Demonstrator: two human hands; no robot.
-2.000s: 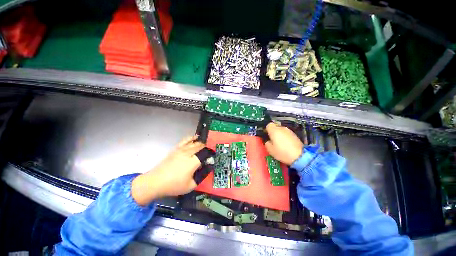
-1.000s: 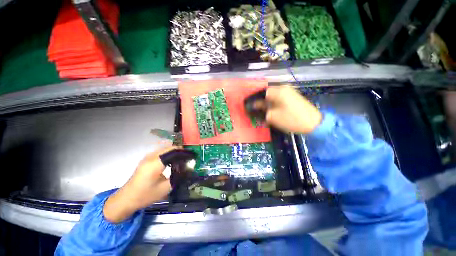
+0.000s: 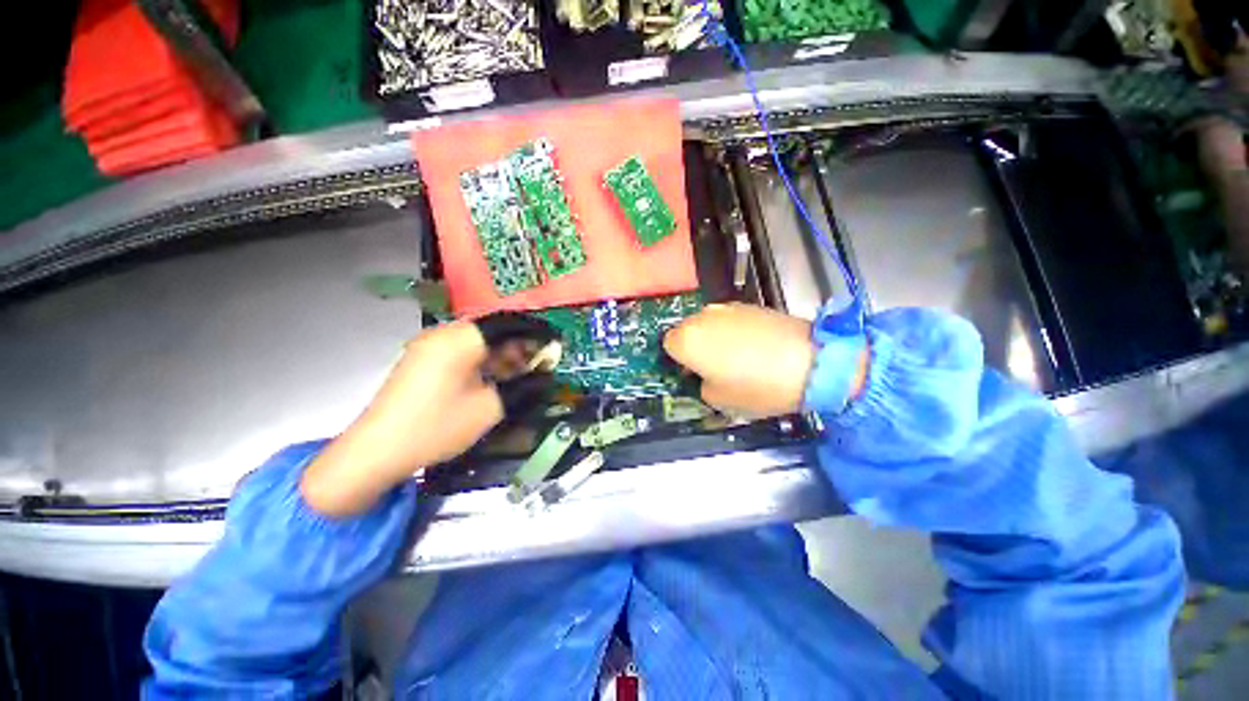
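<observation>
The green main board (image 3: 616, 359) lies in its black carrier in front of me. A red sheet (image 3: 589, 130) covers its far part, with two narrow daughter boards (image 3: 501, 230) side by side and a separate small green board (image 3: 640, 203) on it. My left hand (image 3: 436, 397), with black finger cots, is at the board's near-left part; a small pale spot shows at its fingertips. My right hand (image 3: 747, 359) is over the board's right part, fingers curled down. Whether either hand holds anything is hidden. Green clips (image 3: 544, 459) sit at the carrier's near edge.
Bins of silver parts (image 3: 459, 41), cream parts (image 3: 664, 25) and green parts (image 3: 815, 17) stand beyond the far rail. Stacked red sheets (image 3: 144, 89) are at upper left. A blue cord (image 3: 781, 164) runs to my right wrist. The near metal rail (image 3: 630, 504) crosses before me.
The red sheet with its boards has moved toward the far rail, uncovering the main board's near part. Both hands have come to that part. The left near-edge clip has swung toward me. The view has shifted.
</observation>
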